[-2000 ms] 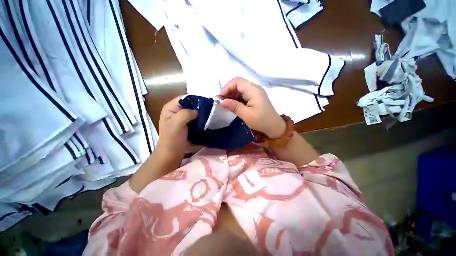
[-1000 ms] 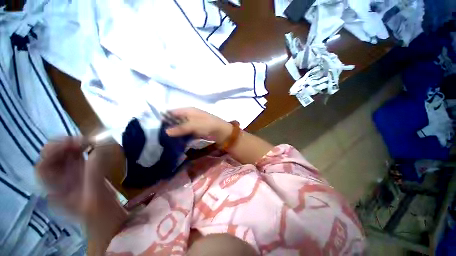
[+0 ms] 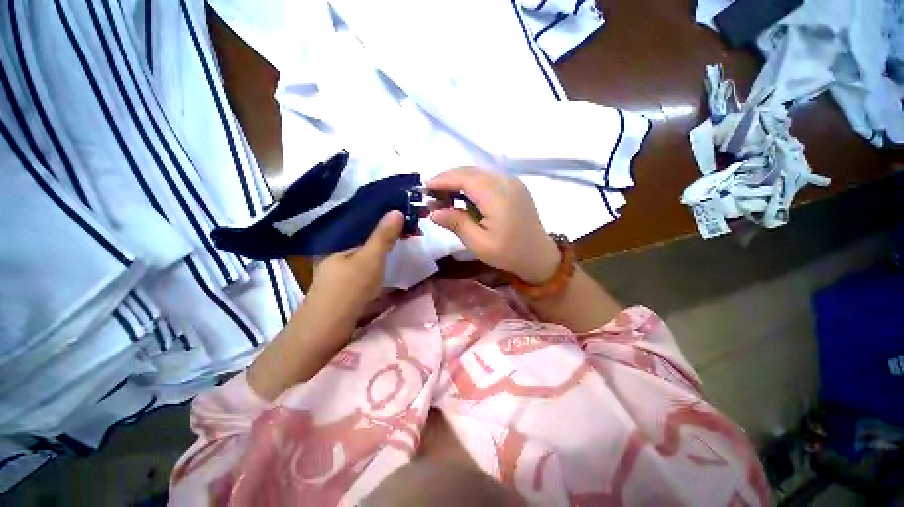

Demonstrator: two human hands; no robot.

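A white top (image 3: 436,99) with thin navy lines lies spread on the table in front of me. Its navy collar (image 3: 327,220) is lifted and stretches to the left, folded, with a white inner side showing. My left hand (image 3: 357,267) grips the collar from below, thumb on top near its right end. My right hand (image 3: 496,220) is at that end, thumb and forefinger pinched at the small white and navy edge. A dark bit shows in the right fist, perhaps thread snips, mostly hidden by the fingers.
Layered white garments (image 3: 99,178) with navy lines cover the left side. A tangle of label strips (image 3: 748,163) lies at the right table edge (image 3: 684,238). Behind it are a crumpled white heap (image 3: 843,59) and a dark flat rectangle (image 3: 755,18). A blue bin (image 3: 862,347) stands lower right.
One second ago my left hand was blurred and away from the collar at the left; now it grips it. The collar has unfolded leftward, and the view has swung back to the left.
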